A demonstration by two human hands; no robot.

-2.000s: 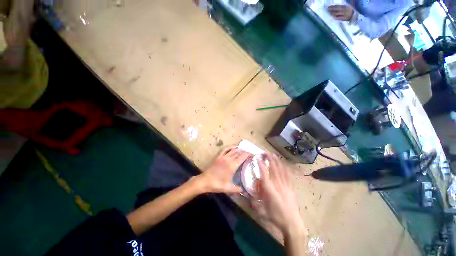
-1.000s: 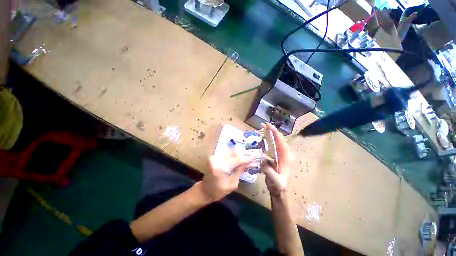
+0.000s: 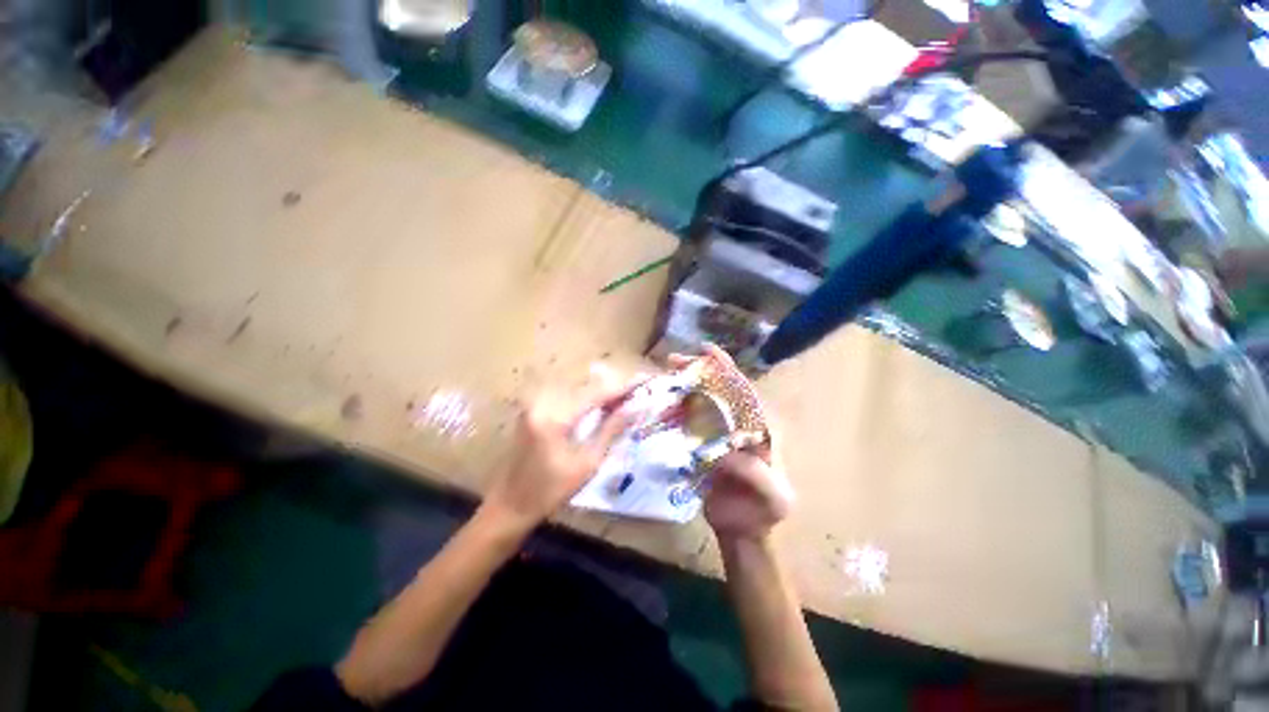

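Note:
The white jig plate (image 3: 637, 490) lies near the bench's front edge, with a dark blue post showing on it. My right hand (image 3: 747, 494) grips a round part with a shiny tan rim (image 3: 740, 399), tilted over the plate's right side. My left hand (image 3: 546, 452) is at the plate's upper left, its fingers against something white and shiny beside the round part. Blur hides whether it grips this. The dark-blue electric screwdriver (image 3: 891, 257) hangs with its nose just above the round part.
The grey and black screw feeder (image 3: 745, 271) stands behind my hands, with a green stick (image 3: 637, 276) beside it. A black cable passes over the feeder. The green conveyor (image 3: 654, 146) runs behind the bench and carries a round part on a white plate (image 3: 550, 77). A red stool (image 3: 132, 529) is at lower left.
The round part was covering the plate under both hands, then was lifted and tilted by my right hand. My left hand has moved left from the plate's middle. The view has shifted.

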